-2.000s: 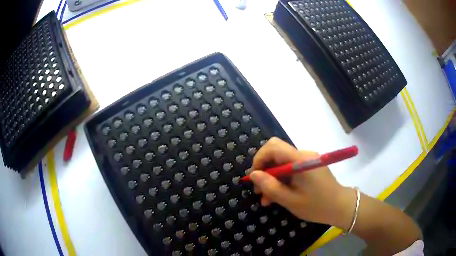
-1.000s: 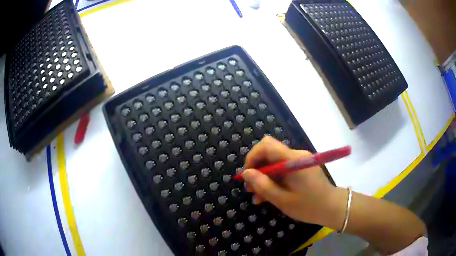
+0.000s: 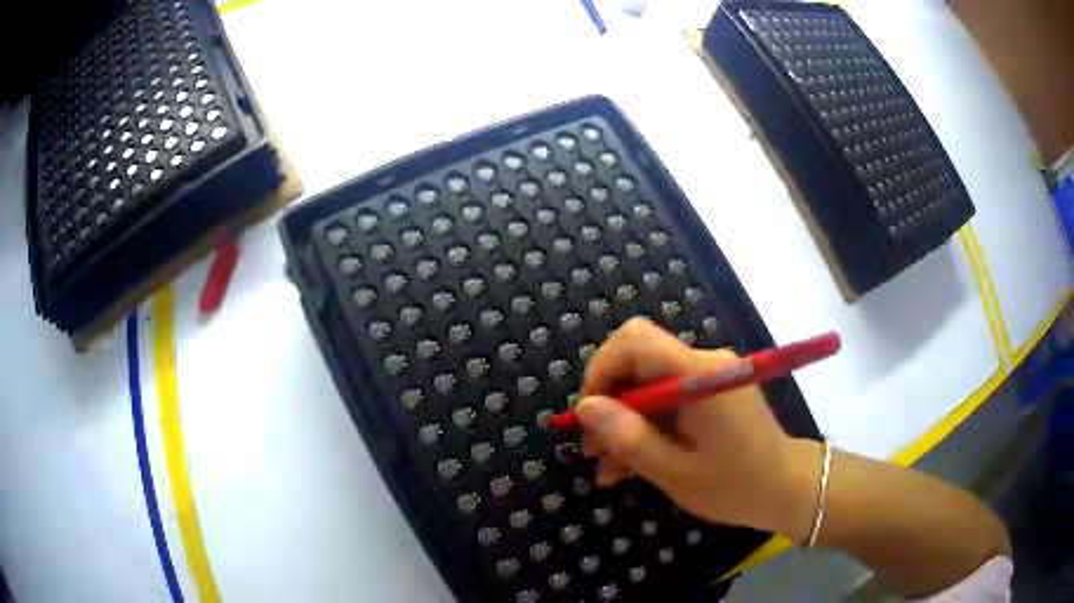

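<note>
My right hand (image 3: 707, 436) holds a red marker pen (image 3: 754, 368) over the working tray, a black pocketed tray (image 3: 309, 273) in front of me. The pen's tip points left and is at or just above a small round metal part (image 3: 547, 419) in the middle of the tray. Whether it touches cannot be told. Silvery-grey parts sit in rows of round pockets. My hand hides some pockets on the tray's right side. The tray's lower end is cut off by the picture's edge. My left hand is not in view.
A left stack of trays (image 3: 153, 253) and a right stack (image 3: 848, 153) stand on cardboard. A red marker cap (image 3: 218, 276) lies by the left stack. A thin blue stick (image 3: 594, 14) lies behind the tray. Yellow tape (image 3: 177, 436) and blue tape (image 3: 144, 436) mark the white tabletop.
The tray and the side stacks have shifted right and slightly up in the picture. The pen tip now points at a different part, further left along the tray. The right hand still holds the pen.
</note>
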